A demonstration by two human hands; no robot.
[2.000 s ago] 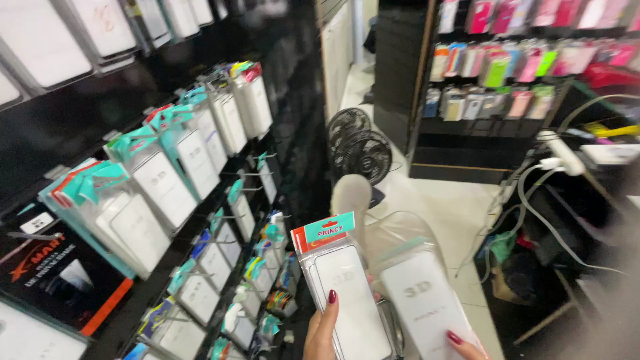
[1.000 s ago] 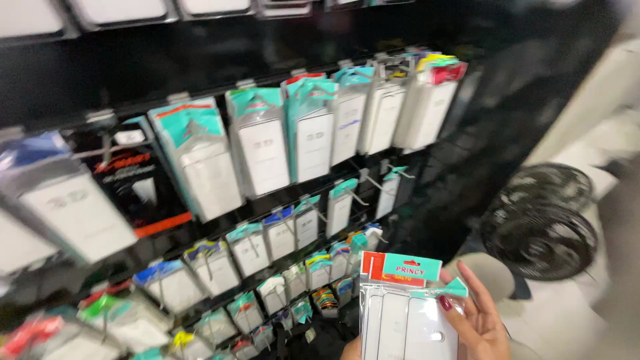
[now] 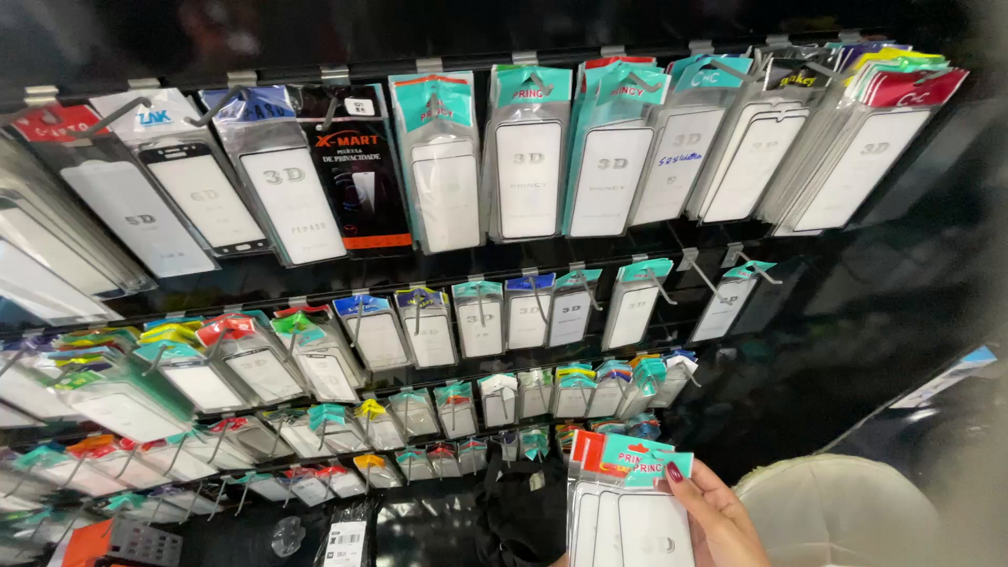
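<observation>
My right hand (image 3: 713,512) grips the right edge of several screen protector packs (image 3: 630,520) at the bottom, its dark red thumbnail on the teal header. The packs are clear sleeves with teal and red headers, fanned and overlapping, with white panels. Of my left hand, only a sliver of skin shows at the bottom edge, left of the packs; its grip is hidden. Above and left of the packs, more screen protector packs hang from metal hooks, among them a 3D pack with a teal header (image 3: 528,169) and a black privacy film pack (image 3: 362,173).
A black slatted display wall (image 3: 504,276) carries rows of hooks with packs. A round pale stool seat (image 3: 835,512) stands at the lower right. An orange and grey box (image 3: 118,543) and a labelled packet (image 3: 344,539) lie at the lower left; black cloth (image 3: 512,504) hangs near the packs.
The view has turned toward the display wall. Two seconds ago the packs were apart, some in each hand; now they are together in one fanned stack.
</observation>
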